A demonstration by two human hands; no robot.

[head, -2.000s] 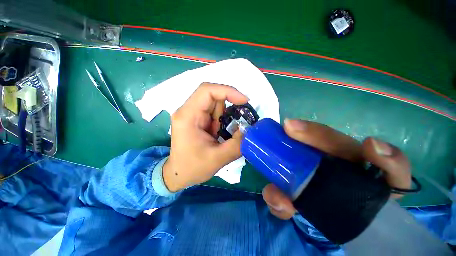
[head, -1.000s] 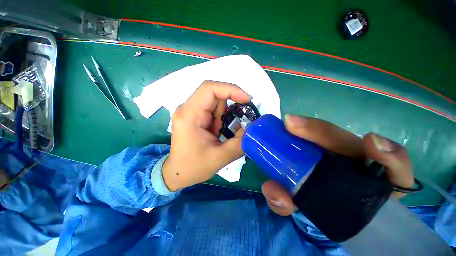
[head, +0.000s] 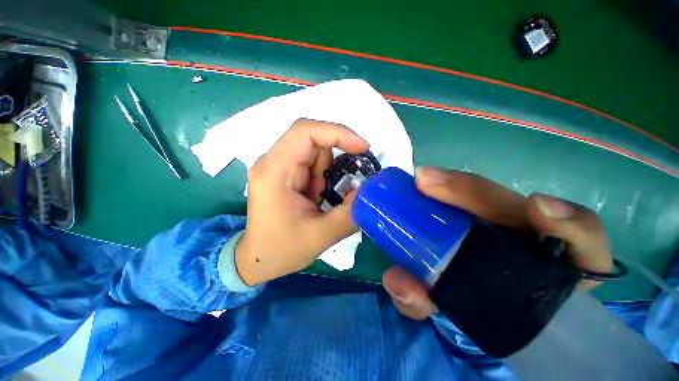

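My left hand (head: 287, 208) holds a round black electronic module (head: 359, 163) between thumb and fingers, above a white wiping cloth (head: 380, 119). My right hand (head: 514, 205) is wrapped around the dispensing cartridge (head: 413, 219), with its blue front pointing at the module. The cartridge's pale tip (head: 357, 181) is at the module; whether it touches cannot be told. A black grip sleeve (head: 502, 290) covers the cartridge's middle, and its cloudy rear runs out at the lower right. A thin black cable loops by my right fingers.
Tweezers (head: 151, 134) lie left of the cloth. A metal parts tray (head: 69, 141) with mixed items is at the far left. Another round black module (head: 536, 38) with a white label lies on the green conveyor belt (head: 417, 37), beyond the red border lines. A blue sleeve shows at the left edge.
The module on the belt has moved right. Tray, tweezers and cloth sit slightly further left in the view. Both hands keep nearly the same hold and pose.
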